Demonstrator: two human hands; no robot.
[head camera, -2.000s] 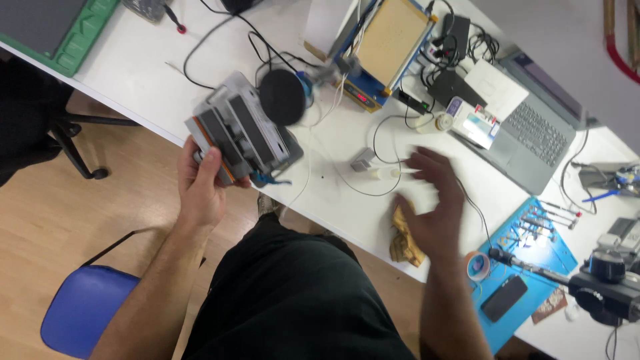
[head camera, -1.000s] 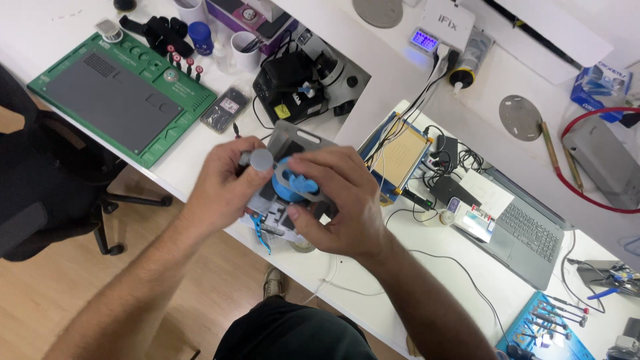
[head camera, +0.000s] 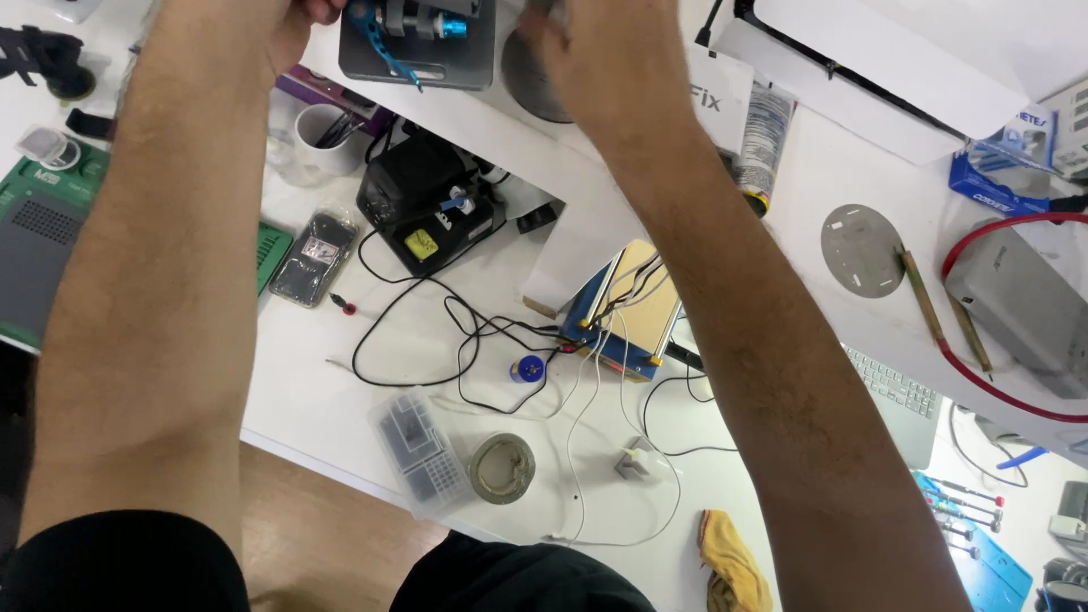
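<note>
Both my arms reach up to the shelf at the top of the view. My left hand (head camera: 297, 34) is partly cut off by the top edge, beside a dark grey metal stand (head camera: 425, 72) with a blue lever and a blue knob; whether it grips the stand is not shown. My right hand (head camera: 595, 42) is blurred, over or beside a round dark metal disc (head camera: 535, 72) on the shelf. Its fingertips are mostly hidden, so what it holds cannot be told.
Below on the desk are a black device (head camera: 425, 195), a bagged phone (head camera: 314, 259), a white mug (head camera: 327, 140), tangled cables, a blue-framed heating plate (head camera: 646, 306), a roll of tape (head camera: 501, 467), a clear plastic box (head camera: 421, 450) and a yellow cloth (head camera: 731, 561). A second disc (head camera: 863, 251) lies on the shelf.
The grey stand, in my left hand two seconds ago, is now up at the shelf. Both hands have moved up from the desk's front. The view has shifted.
</note>
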